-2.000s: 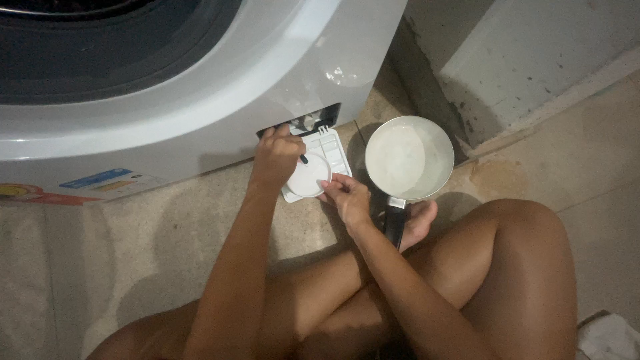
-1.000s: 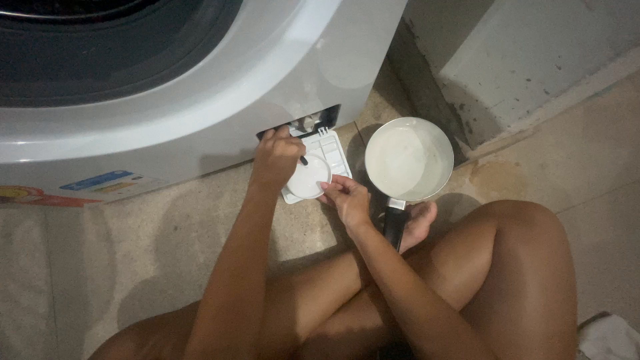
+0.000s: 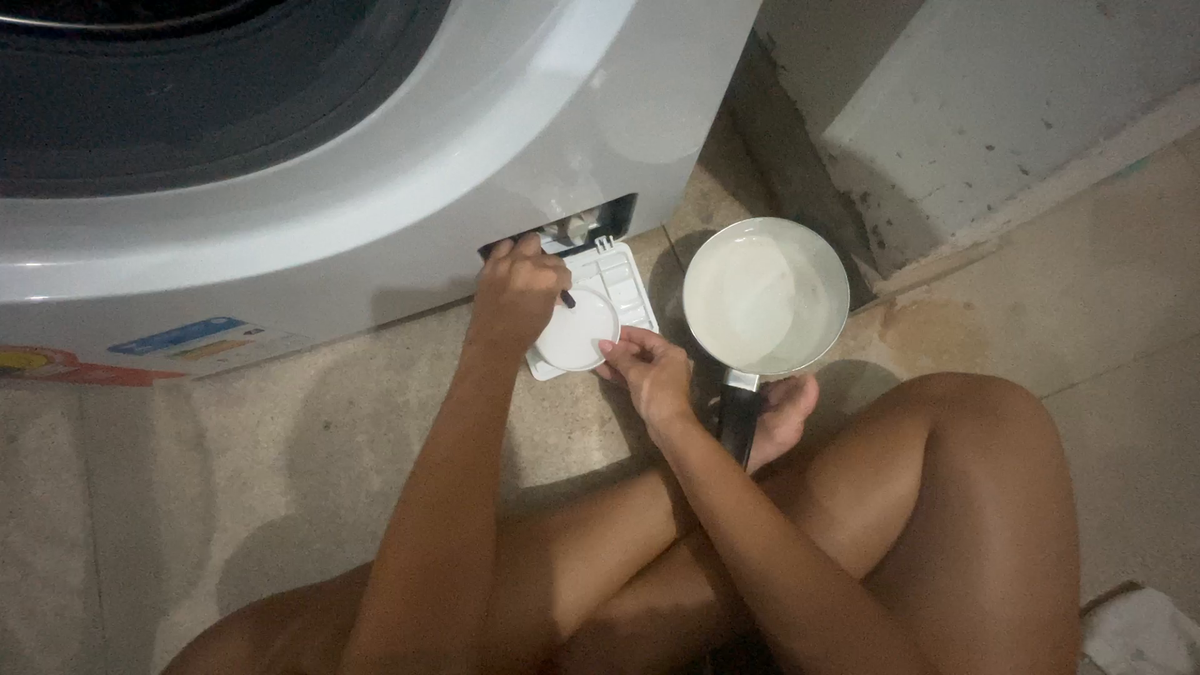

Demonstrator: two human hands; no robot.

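At the lower front corner of a white front-loading washing machine [image 3: 394, 253], a small hatch opening [image 3: 586, 225] shows pale parts inside. Its white flap [image 3: 623, 281] hangs down toward the floor. My left hand [image 3: 520, 291] is at the opening's left side, fingertips partly hidden; a short dark tube end [image 3: 567, 299] shows beside it, above a shallow white round dish [image 3: 577, 333]. My right hand [image 3: 652, 370] pinches the dish's right rim between thumb and fingers. Whether the left hand grips the tube is hard to see.
A white saucepan [image 3: 767, 295] with cloudy liquid stands on the tiled floor right of the flap, its black handle [image 3: 740, 417] pointing toward me beside my foot. A rough wall base [image 3: 834, 187] is behind it. My crossed legs fill the foreground; a whitish cloth [image 3: 1139, 633] lies at lower right.
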